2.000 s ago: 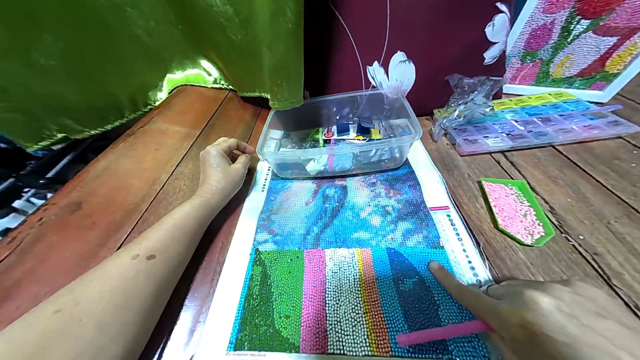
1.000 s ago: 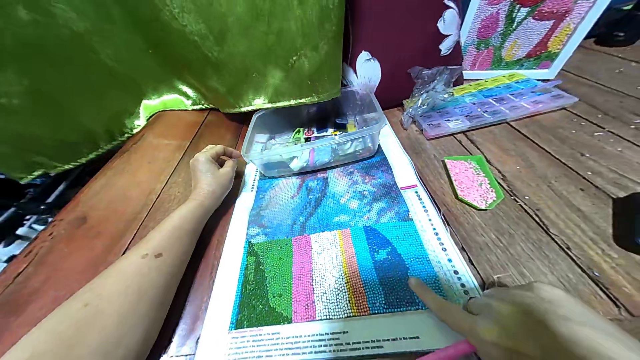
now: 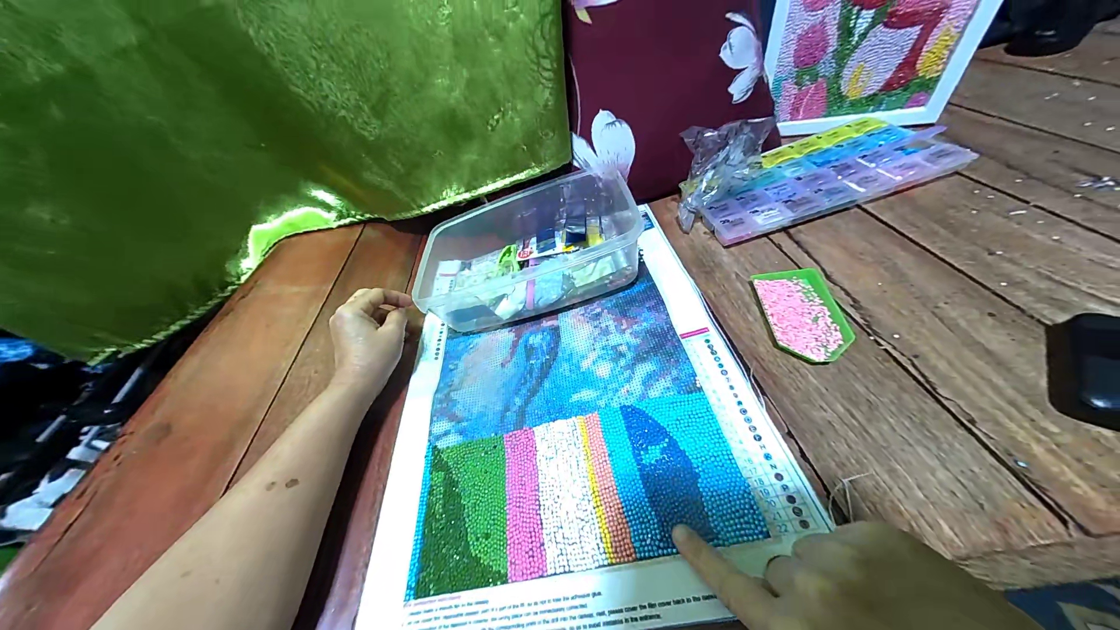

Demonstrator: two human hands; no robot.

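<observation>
A diamond painting canvas (image 3: 569, 499) lies on the wooden boards, its near part covered in rows of coloured beads, its far part blue. My right hand (image 3: 787, 569) is at the canvas's lower right, the index fingertip on the dark blue beads; whether its other fingers hold anything is hidden. Beside the canvas's upper left edge is my left hand (image 3: 372, 332), fingers bent, fingertips at the corner of a clear plastic box (image 3: 525, 289). That box holds small packets and rests on the canvas's far end. A green tray (image 3: 801, 315) of pink beads sits right of the canvas.
A compartment bead organizer (image 3: 840, 184) with a crumpled clear plastic bag (image 3: 722, 162) stands at the back right. Behind it leans a white-framed tulip picture (image 3: 875, 61). Green cloth (image 3: 280, 105) and a maroon floral cushion (image 3: 665, 79) border the back. A black object (image 3: 1085, 372) is at the right edge.
The pink stick seen by my right hand in both earlier frames is out of sight. My right fingertip has moved down over the dark blue beads. The view has shifted.
</observation>
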